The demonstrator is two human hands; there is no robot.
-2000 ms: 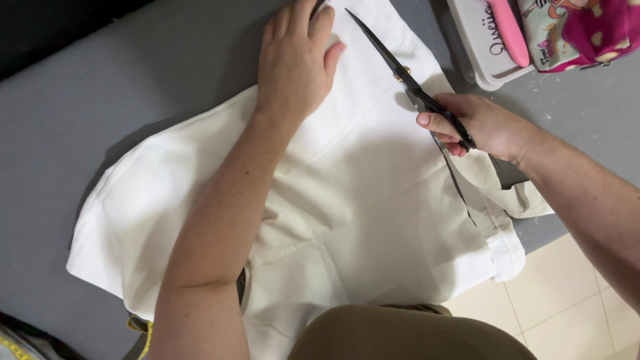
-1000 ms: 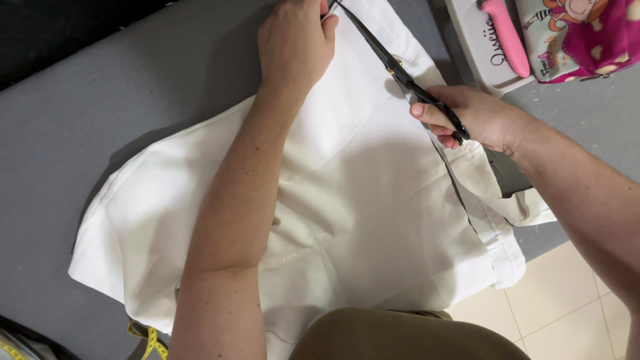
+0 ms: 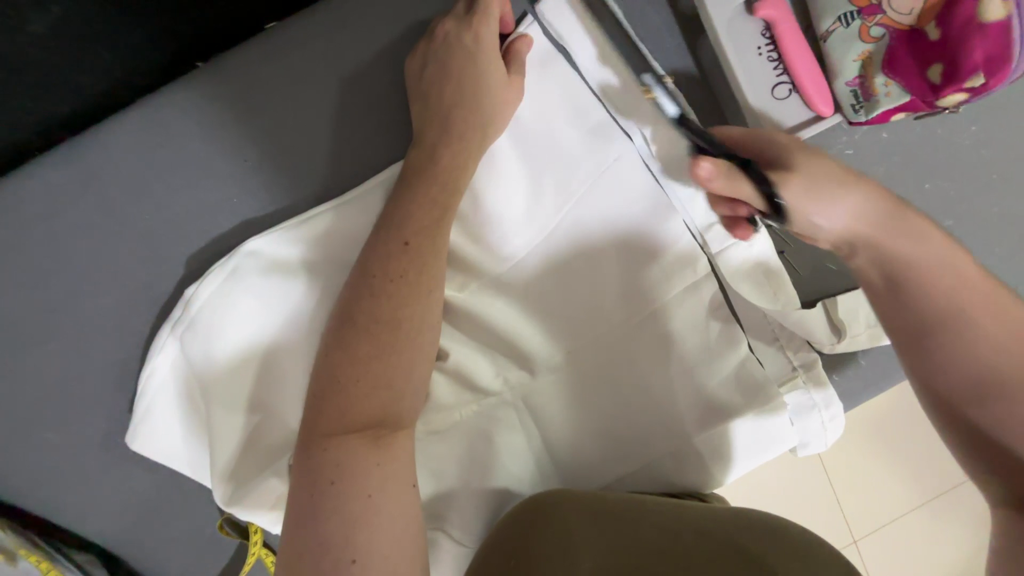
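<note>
Black-handled fabric scissors (image 3: 680, 116) are in my right hand (image 3: 768, 180), their blades pointing up and left over the cut strip of white cloth and blurred by motion. White fabric (image 3: 592, 320) lies in folds across the grey surface. A long narrow cut runs through it from the top edge down to the lower right. My left hand (image 3: 468, 76) is at the fabric's upper corner, thumb and fingers around the edge near a small dark thing that is mostly hidden. Whether the blades are parted cannot be told.
At the upper right are a white plastic lid or tray (image 3: 748, 80) bearing writing, a pink handle (image 3: 796, 60) and a colourful zip pouch (image 3: 928, 56). A yellow tape measure (image 3: 254, 548) hangs by the fabric's lower left edge. Tiled floor (image 3: 896, 464) shows at lower right.
The scissors have moved away from my left hand, to the right. The cut now reaches the fabric's top edge, where the cloth was joined before, and the strip stands apart.
</note>
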